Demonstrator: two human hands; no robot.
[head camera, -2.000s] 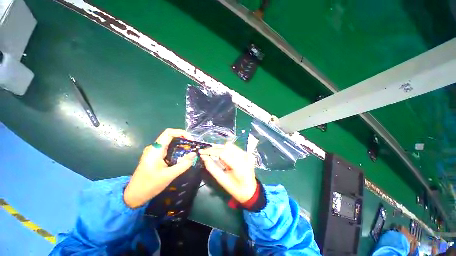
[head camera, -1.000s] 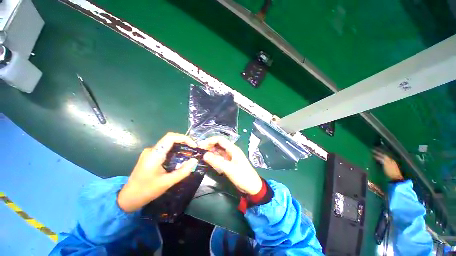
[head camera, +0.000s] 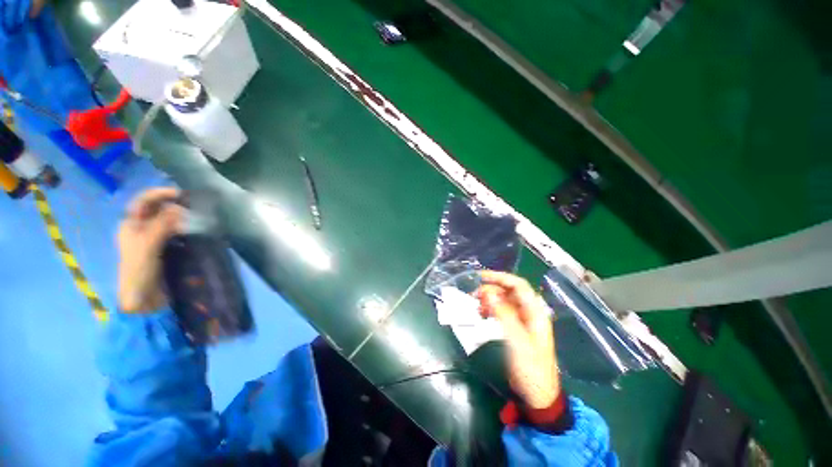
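Observation:
My left hand (head camera: 146, 242) holds a black phone half-assembly (head camera: 208, 285) out at the left, past the bench's edge and above the blue floor; both are blurred. My right hand (head camera: 525, 333) is over the bench at a white sheet (head camera: 467, 319), its fingertips at the sheet's upper right edge. Whether the fingers grip the sheet or only touch it cannot be told. The sheet lies just below the left plastic bag (head camera: 474, 239), which is clear with dark contents. A red and black band is on my right wrist.
Thin dark tweezers (head camera: 311, 193) lie on the bench (head camera: 365, 246). A whitish bottle (head camera: 208, 123) and white box (head camera: 182, 55) stand far left. The right plastic bag (head camera: 593, 328) lies by the white post (head camera: 730, 274). A black tray (head camera: 716, 424) is lower right. A phone (head camera: 575, 193) lies on the conveyor.
My hands have parted: the left has carried the phone left and off the bench side, the right has moved to the white sheet. The view has turned left, showing the bottle and box more fully.

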